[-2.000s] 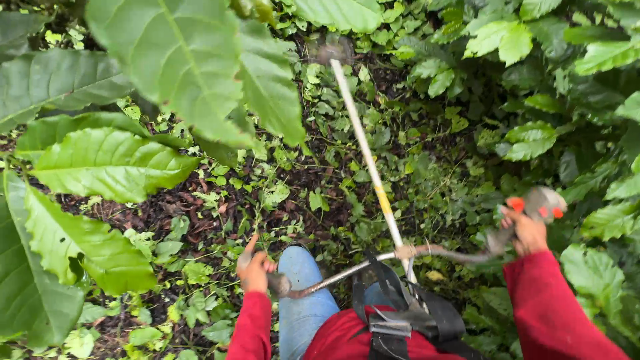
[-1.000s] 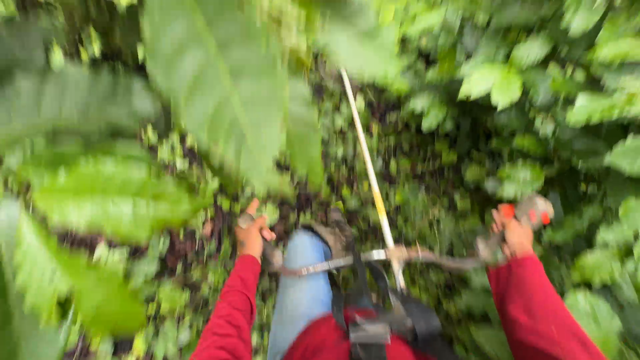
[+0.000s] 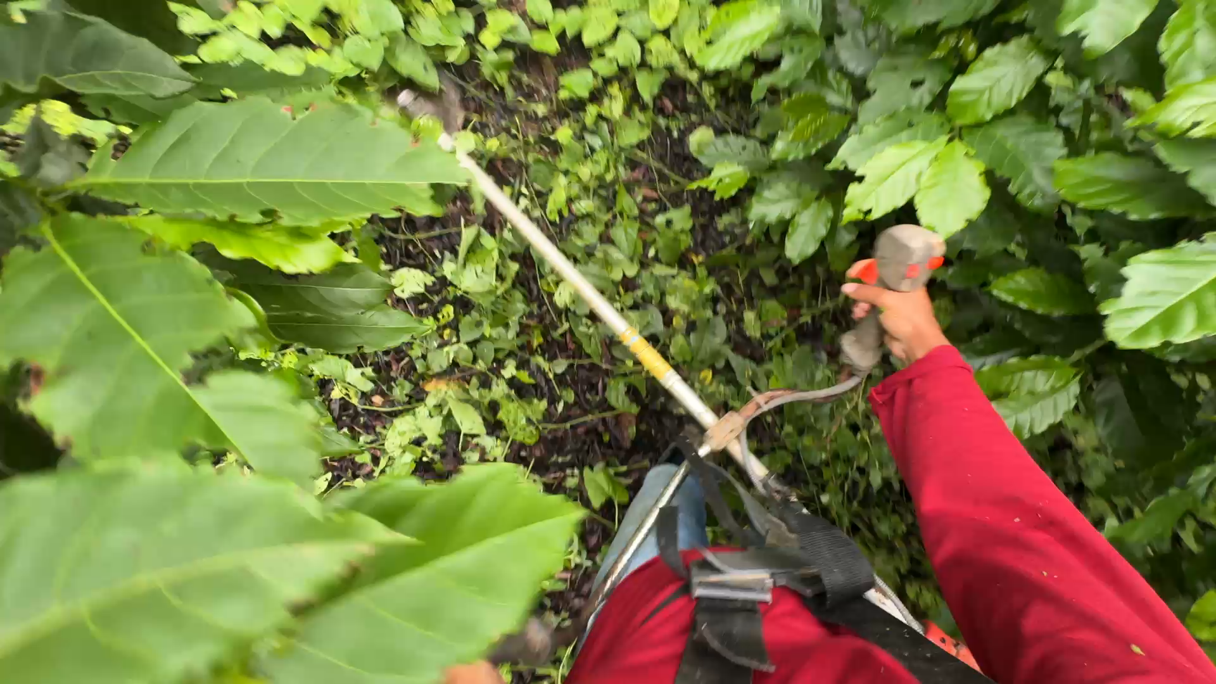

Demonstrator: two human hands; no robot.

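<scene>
My right hand (image 3: 907, 318) is closed around the grey control grip (image 3: 864, 342) of a brush cutter, beside its orange controls. The long pale shaft (image 3: 570, 275) runs from my waist to the upper left, with a yellow band partway along. Its cutting head (image 3: 442, 104) is blurred and partly behind leaves. A dirty clamp (image 3: 727, 430) joins the curved handlebar to the shaft. Only a sliver of my left hand (image 3: 472, 673) shows at the bottom edge, near the blurred left end of the handlebar; its hold is hidden. A black harness (image 3: 731, 589) crosses my red shirt.
Large broad leaves (image 3: 266, 157) hang close in front on the left. Dense leafy bushes (image 3: 1007, 152) stand on the right, close to my right hand. Low weeds (image 3: 475, 256) and dark leaf litter cover the ground between. My jeans leg (image 3: 665, 503) is below the clamp.
The shaft has swung so its head points to the upper left. My left hand, seen on the handlebar before, is now almost out of view. My right hand remains on its grip.
</scene>
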